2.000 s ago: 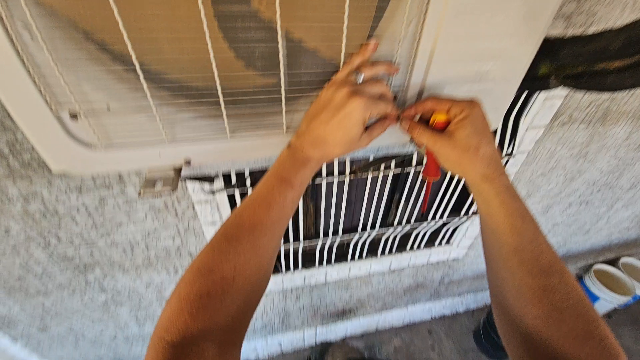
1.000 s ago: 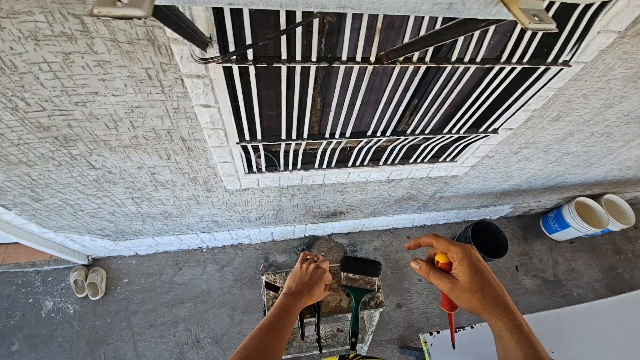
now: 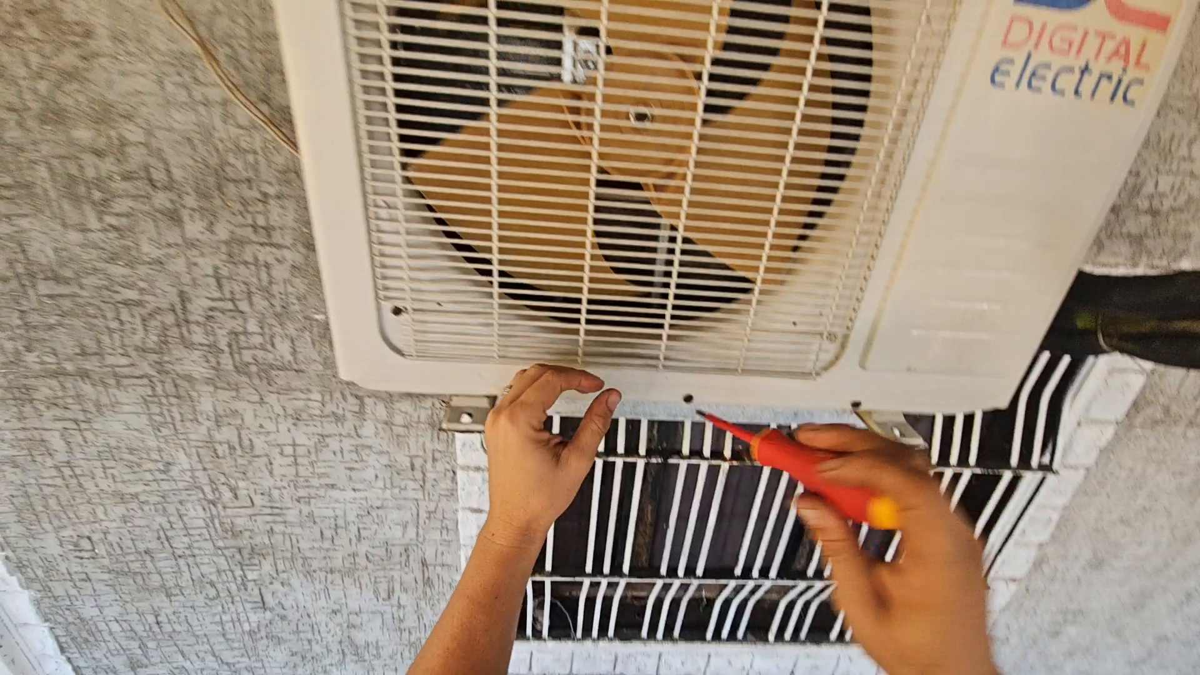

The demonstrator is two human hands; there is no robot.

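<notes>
The outdoor unit of an air conditioner (image 3: pixel 975 281) fills the upper part of the view, with a fan behind its wire grille (image 3: pixel 637 234). My right hand (image 3: pixel 900 534) holds a red screwdriver (image 3: pixel 816 476) with a yellow end; its tip points up and left, close beneath a dark screw hole (image 3: pixel 688 399) in the unit's lower edge. To the left of that, my left hand (image 3: pixel 544 450) is raised at the same edge, thumb and forefinger curved towards each other with a gap between them. I see nothing in its fingers.
Below the unit is a window with white bars (image 3: pixel 694 525). A metal bracket (image 3: pixel 468 413) sits under the unit's lower left corner. Dark wrapped piping (image 3: pixel 1139 317) comes out at the right. Rough plastered wall (image 3: pixel 169 375) lies to the left, with a cable (image 3: pixel 230 84) on it.
The view has swung from the floor up to the unit. My left hand has gone from the toolbox by the brush to the unit's lower edge. The screwdriver, pointing down before, now points up and left.
</notes>
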